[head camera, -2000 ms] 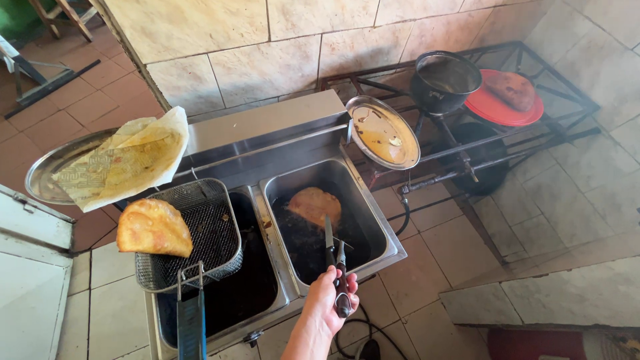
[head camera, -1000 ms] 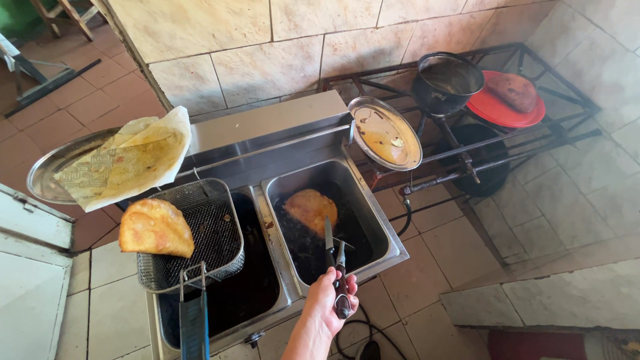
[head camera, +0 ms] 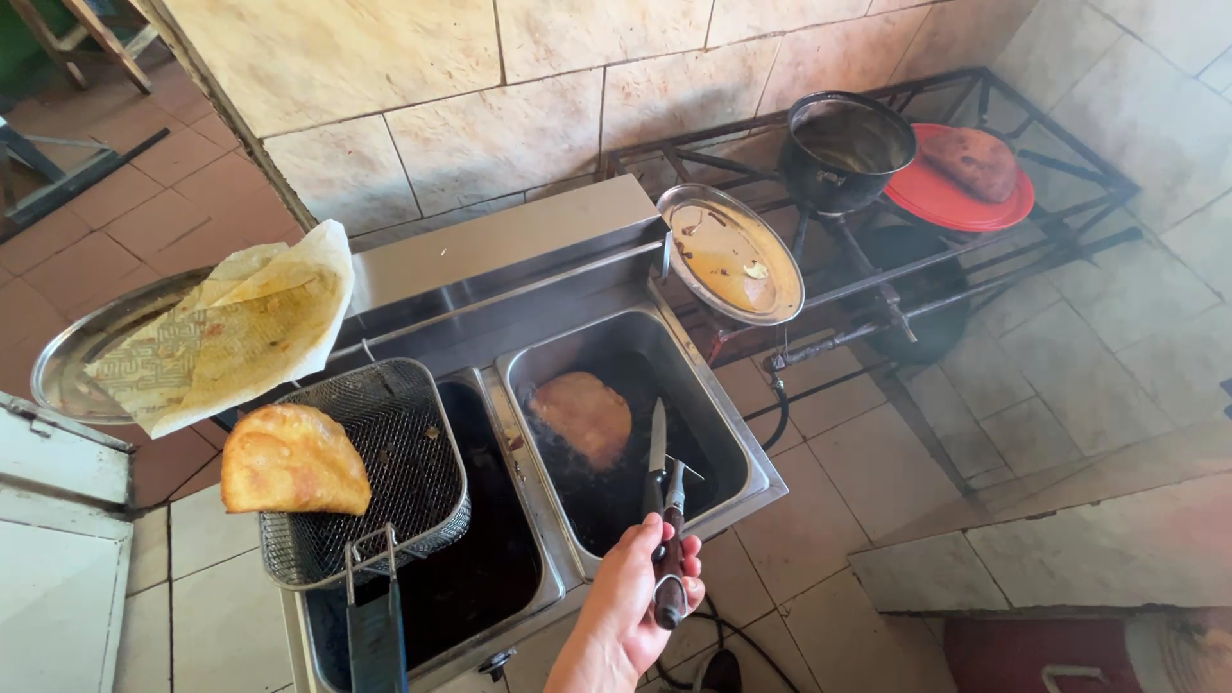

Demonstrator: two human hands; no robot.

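My left hand [head camera: 640,587] grips a knife [head camera: 658,443] and a second utensil with a dark wooden handle [head camera: 671,582], its end partly hidden. Both point into the right fryer well [head camera: 736,433], which holds dark oil. A pale brown half-moon pastry [head camera: 582,421] lies in that oil, left of the knife blade and apart from it. A golden half-moon pastry [head camera: 294,462] rests across the left rim of the wire fryer basket [head camera: 399,423], above the left well [head camera: 472,597]. My right hand is not in view.
Greasy paper [head camera: 241,337] covers an oval metal tray [head camera: 72,371]. Another oval tray [head camera: 736,255] holds oily residue. On the gas stove frame [head camera: 1068,154] stand a black pot [head camera: 847,154] and a red plate [head camera: 1001,217] bearing a browned pastry [head camera: 967,164]. Smoke or steam hangs at right.
The pastry in the oil has shifted slightly left and nearer. The knife blade has moved a little right, and a gap shows between them. My left hand keeps its hold.
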